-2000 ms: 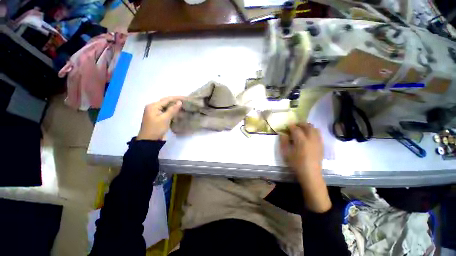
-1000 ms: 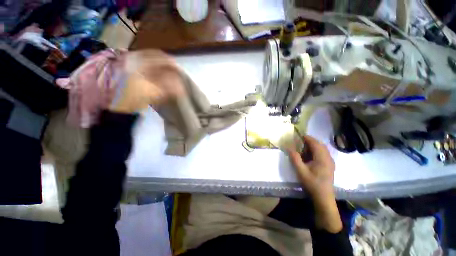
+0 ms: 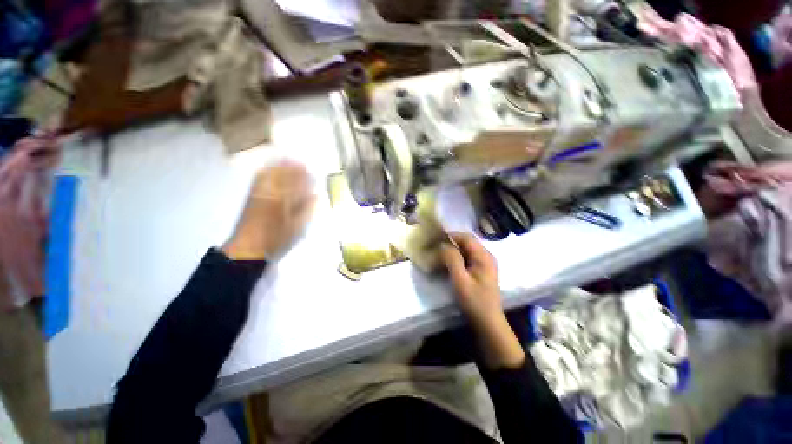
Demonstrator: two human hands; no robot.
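Note:
The white-grey sewing machine head (image 3: 486,130) stands over the shiny gold-yellow needle plate (image 3: 375,251), with its needle area brightly lit. My right hand (image 3: 473,276) is right of the plate, its thumb and fingers pinching a small pale beige piece (image 3: 425,243). My left hand (image 3: 276,206) is blurred over the white table left of the needle, and I cannot tell if it holds anything. A beige garment piece (image 3: 239,95) hangs from the brown surface onto the table's back edge, beyond my left hand.
Black-handled shears (image 3: 505,210), blue snips (image 3: 594,214) and small metallic parts (image 3: 656,195) lie right of the needle on the white table (image 3: 156,286). A blue basket (image 3: 682,368) of pale cloth is below right. Pink cloth (image 3: 755,234) is at the right, more at far left.
The view has turned right. The beige garment piece has moved from the table beside the needle to the back edge. My left hand has come away from it, towards the needle.

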